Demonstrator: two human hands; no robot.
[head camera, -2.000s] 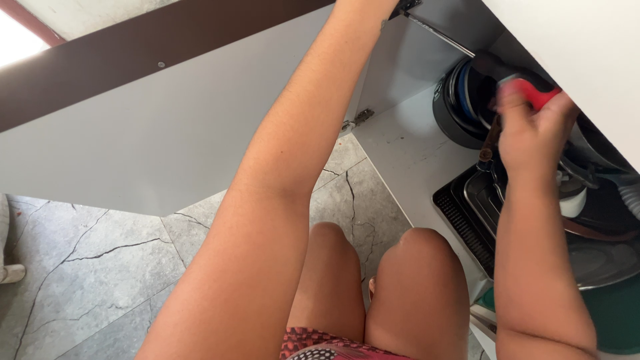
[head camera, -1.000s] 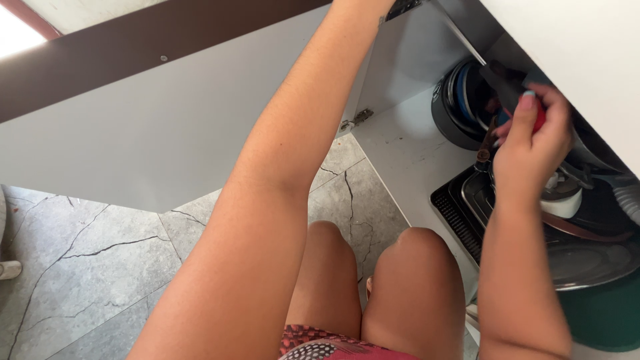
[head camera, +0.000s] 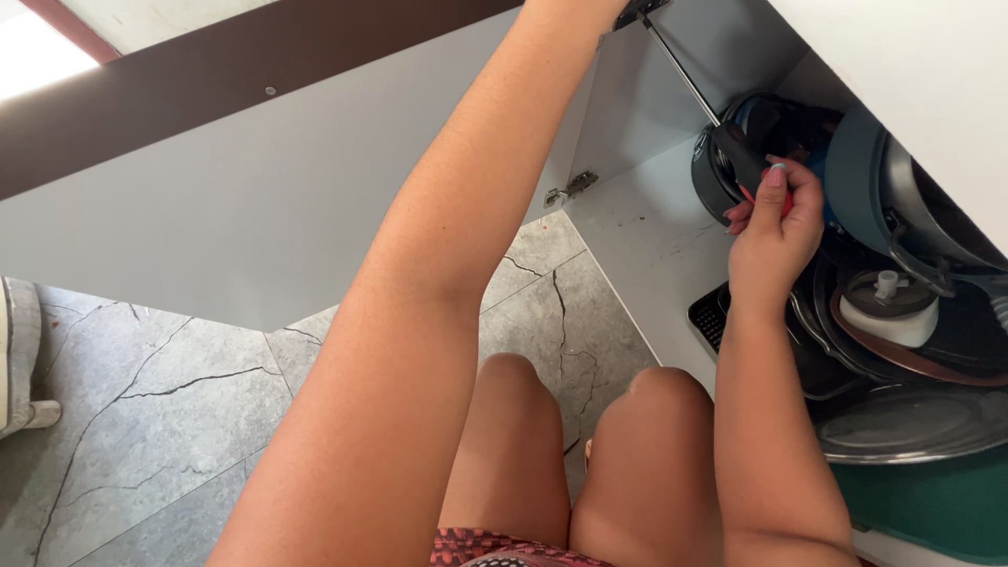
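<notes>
My right hand (head camera: 776, 205) grips the red and black handle of a screwdriver (head camera: 736, 146) inside the cabinet. Its metal shaft slants up and left, and the tip meets a dark upper hinge (head camera: 642, 12) at the top edge of the view. My left arm reaches up toward the same hinge; the left hand lies beyond the top edge, out of sight. A lower metal hinge (head camera: 573, 189) joins the cabinet side to the grey door (head camera: 260, 189), which stands swung out to the left.
Dark pots (head camera: 709, 177), a blue-grey pan (head camera: 854, 169), a white container with a dark lid (head camera: 890, 307), a black tray (head camera: 709, 315) and a large oval platter (head camera: 913, 425) fill the cabinet. The white cabinet top (head camera: 921, 71) overhangs them. Furniture with a pale foot (head camera: 43, 413) stands left.
My right hand has shifted its hold on the screwdriver handle, and its fingers have turned. The left arm stays raised in nearly the same place.
</notes>
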